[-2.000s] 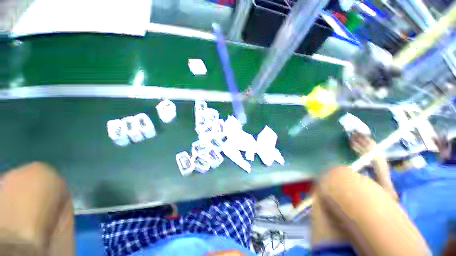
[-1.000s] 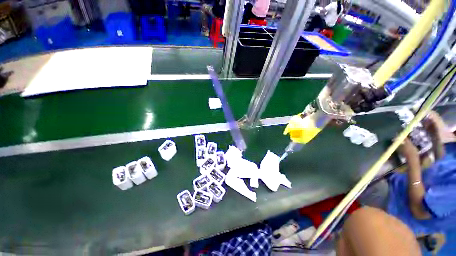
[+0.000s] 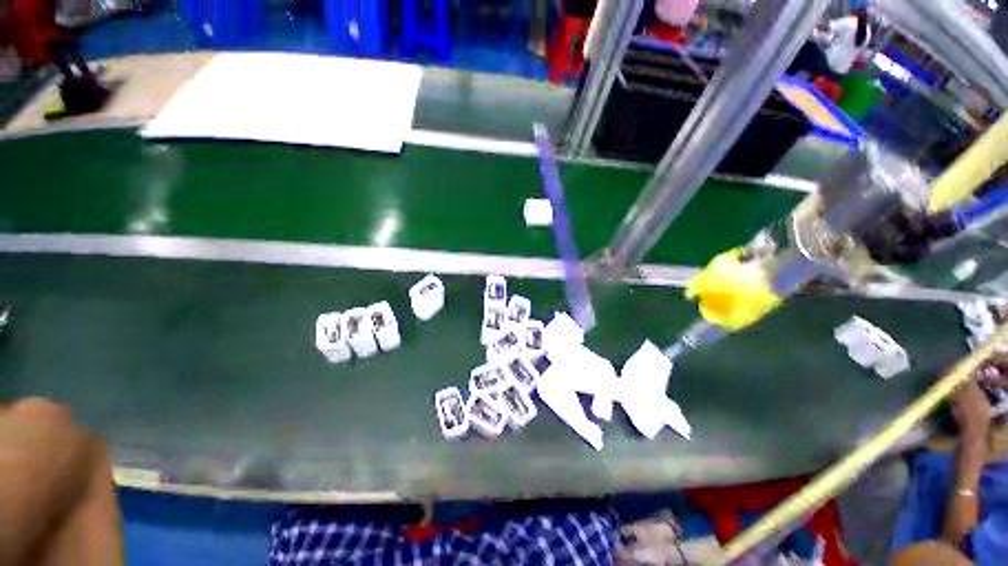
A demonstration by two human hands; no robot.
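Several white adapter housings with dark insides stand in a loose cluster (image 3: 486,415) on the dark green worktop. Three more stand in a row (image 3: 357,333) to the left, and a single housing (image 3: 427,297) sits nearby. Crumpled white wipes (image 3: 647,389) lie right of the cluster. A dispensing gun (image 3: 823,227) with a yellow wrap (image 3: 732,290) hangs over the worktop, its pale blue nozzle (image 3: 694,335) close to the wipes. Neither of my hands is in view; a blurred bare limb, apparently my left arm, shows at the lower left edge.
A green conveyor belt (image 3: 276,199) runs behind a pale rail, with one small white piece (image 3: 538,212) on it. A metal post (image 3: 707,144) and purple strip (image 3: 562,227) stand near the rail. White housings (image 3: 872,346) and another person's arm (image 3: 968,464) are at the right.
The camera view has shifted, so worktop items sit further right than one second ago. The bare limb at lower right has left the picture; one shows at lower left. The housings keep their arrangement.
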